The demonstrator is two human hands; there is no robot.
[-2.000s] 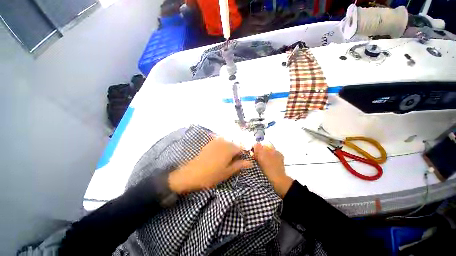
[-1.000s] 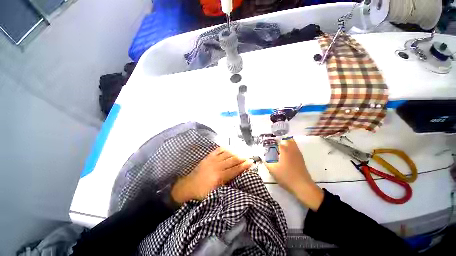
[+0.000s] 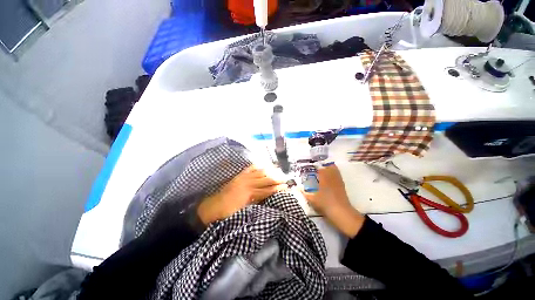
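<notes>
The black-and-white checked garment lies over the front edge and onto the white machine bed, with pale grey lining showing in its folds. My left hand lies flat on the cloth just left of the needle area, fingers together. My right hand is at the right side of the presser foot area, its fingertips at the cloth edge and partly hidden by the blue-edged guard. Bright light washes out the needle area, so the exact grip of the fingertips is hard to see.
Snips with orange-yellow and red handles lie right of my right hand. A brown and cream checked scrap drapes over the machine head. A cream thread spool stands at the back right. A blue crate is behind the table, dark cloth at left.
Since the oldest frame, the view has come closer and my right hand has moved to the right side of the guard. My left hand stays on the cloth, which is bunched nearer the front edge.
</notes>
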